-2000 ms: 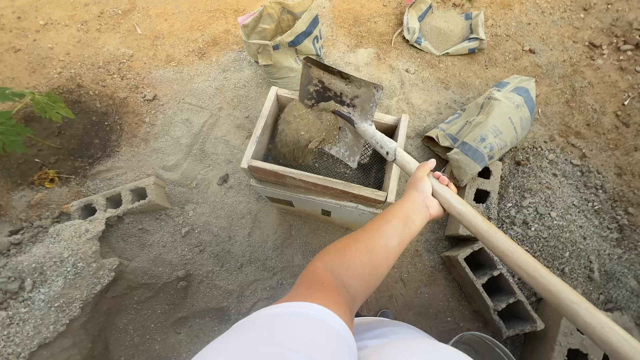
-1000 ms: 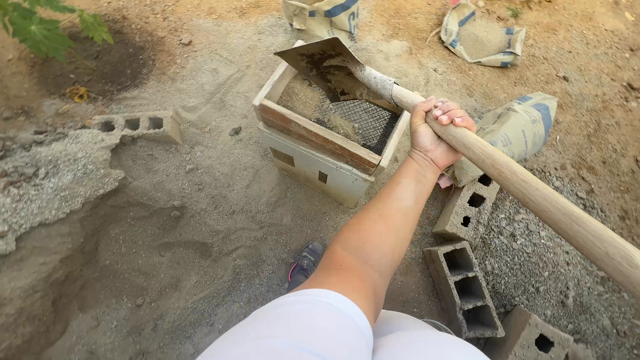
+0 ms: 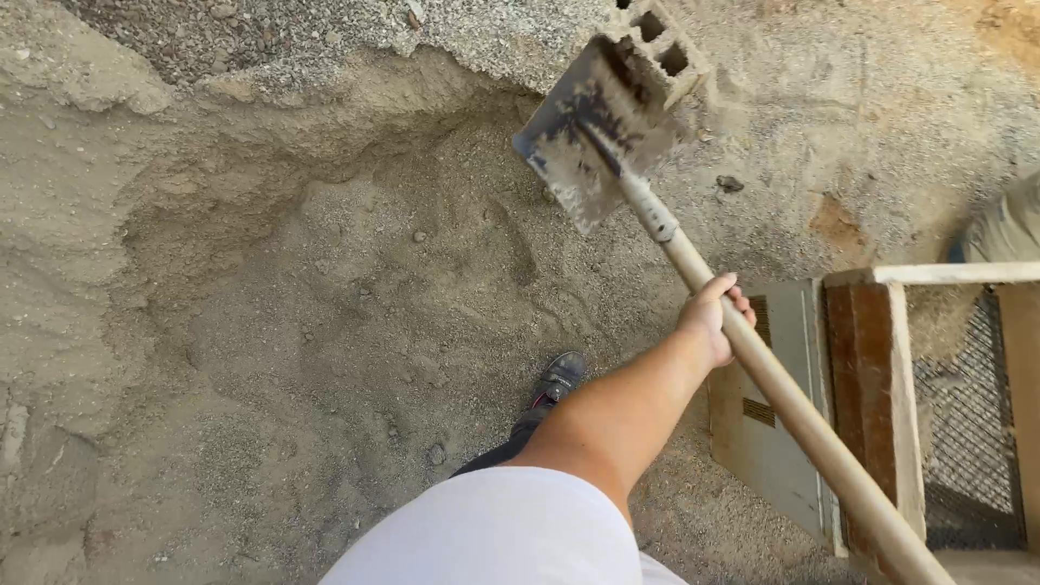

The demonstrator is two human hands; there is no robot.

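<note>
My left hand (image 3: 711,321) is closed around the wooden handle of a square-bladed shovel (image 3: 812,443), right of the middle of the view. The handle runs down to the lower right edge, where its end is out of sight. Up and to the left of the hand, the metal blade (image 3: 597,134) shows dried grey residue. It hangs over the ground and overlaps part of a hollow concrete block (image 3: 686,77). My right hand is not in view.
A wood-framed mesh sieve (image 3: 877,406) rests on a pale box (image 3: 784,479) at the right. Banked sand (image 3: 219,187) rises at the left, with gravel (image 3: 236,41) above. My shoe (image 3: 561,374) stands on the sand. A partly visible bag (image 3: 1007,223) lies at the right edge.
The shovel blade has left the sieve, over which it was earlier, and is now by the concrete block at the sand bank. My view has swung strongly left. The left hand still grips the handle.
</note>
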